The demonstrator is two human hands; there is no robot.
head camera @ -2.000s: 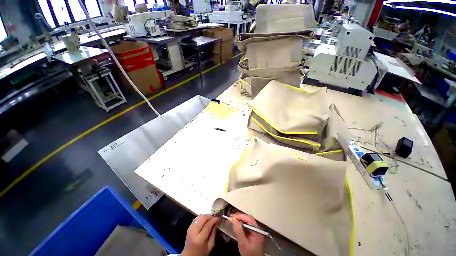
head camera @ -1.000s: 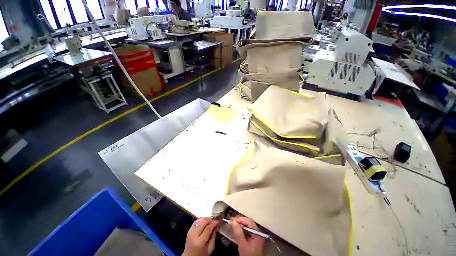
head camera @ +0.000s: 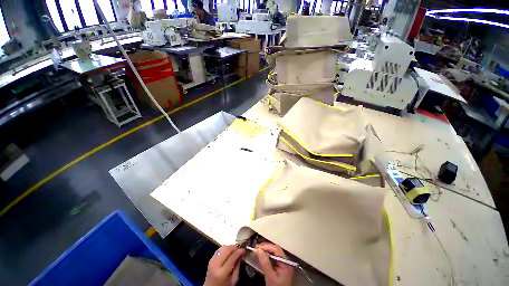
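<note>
A large limp beige bag body (head camera: 329, 223) with yellow-bound edges lies over the table's front edge. My left hand (head camera: 224, 265) pinches the bag's near corner, at a small greyish spot. My right hand (head camera: 273, 266) holds a slim silver-white pen-like tool (head camera: 286, 260) with a thin cord from its back end. The tool's tip points left at the corner, close to my left fingertips; whether it touches is too small to tell. Both hands are cut off at the wrists by the bottom edge.
Folded beige bags (head camera: 323, 128) and a tall bag stack (head camera: 308, 61) stand behind. A power strip (head camera: 403, 192) with an adapter (head camera: 415, 190), a black cube (head camera: 447, 172) and cords lie right. A blue bin (head camera: 106, 254) is at lower left. A person (head camera: 202, 13) sits in the background.
The hands have stayed at the same corner, with only slight finger and tool movement. The view has shifted slightly. The bag body lies nearly as before.
</note>
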